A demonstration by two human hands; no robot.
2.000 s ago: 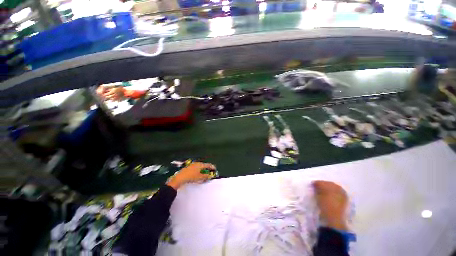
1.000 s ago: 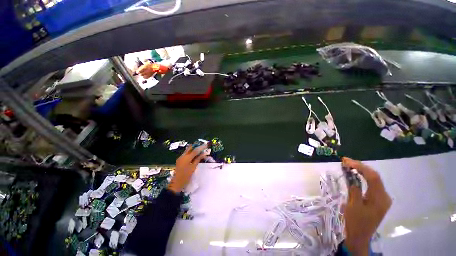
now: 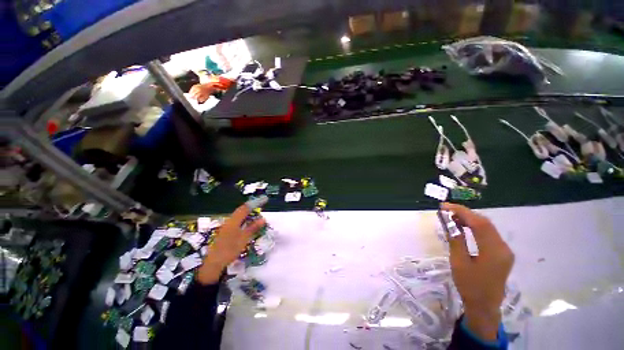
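Note:
Green circuit boards with white tabs lie in a pile at the left, spilling onto the white sheet's left edge. My left hand is over the pile's right side, fingers spread; no held thing shows in it. My right hand grips small white and dark parts between thumb and fingers, above the sheet near the belt edge. Clear-and-white leads lie in a tangled heap left of and partly behind my right hand. Two wired assemblies lie on the belt just beyond my right hand.
Loose boards lie along the near edge of the green belt. More wired assemblies are at the right. Beyond are black parts, a grey plastic bag and a black-topped red block. Another person's hand shows at upper left.
My left hand has drawn back from the boards on the belt to the pile, its fingers now spread. My right hand has moved slightly up and left. The view has shifted a little.

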